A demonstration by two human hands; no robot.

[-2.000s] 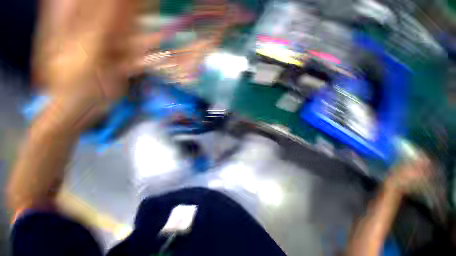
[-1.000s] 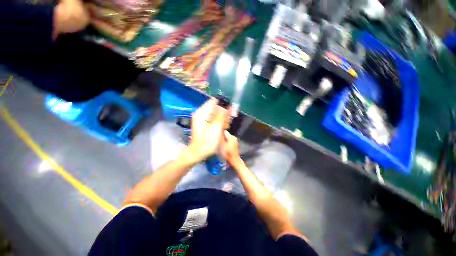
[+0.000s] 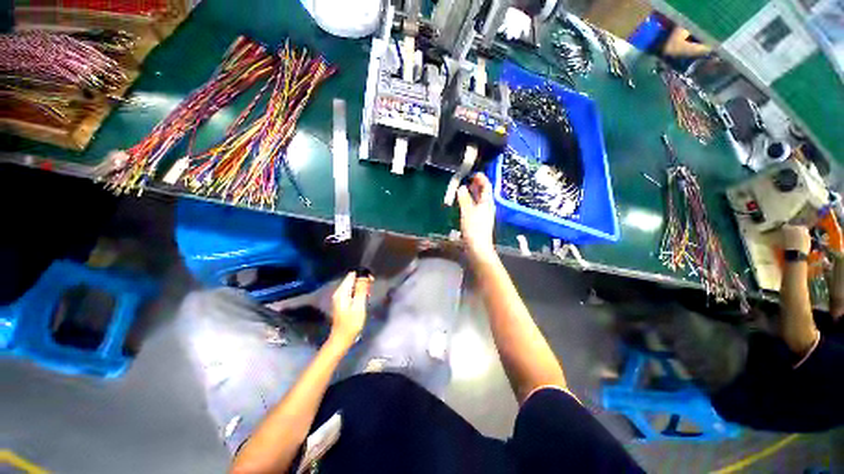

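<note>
Two dark grey tape dispensers stand side by side on the green bench, the left one (image 3: pixel 404 111) and the right one (image 3: pixel 475 116). A pale tape tongue (image 3: pixel 399 156) sticks out of the left one. My right hand (image 3: pixel 477 204) is raised in front of the right dispenser, its fingertips on a pale tape strip (image 3: pixel 458 178) at its outlet. My left hand (image 3: pixel 351 305) is over my lap, its fingers closed around a small dark connector (image 3: pixel 363 273). A thin pale strip shows just above it.
A blue bin (image 3: pixel 606 190) with dark and white-ended leads is right of the dispensers. A steel ruler (image 3: pixel 341 171) and fanned wires (image 3: pixel 268 130) lie left. Blue stools (image 3: pixel 79 319) stand below. Another person's hand (image 3: pixel 794 239) is at a beige machine (image 3: pixel 754 222).
My hands, together a second ago, are now apart. My right hand has gone up to the right dispenser; my left stays over my lap. The view has turned and is sharper.
</note>
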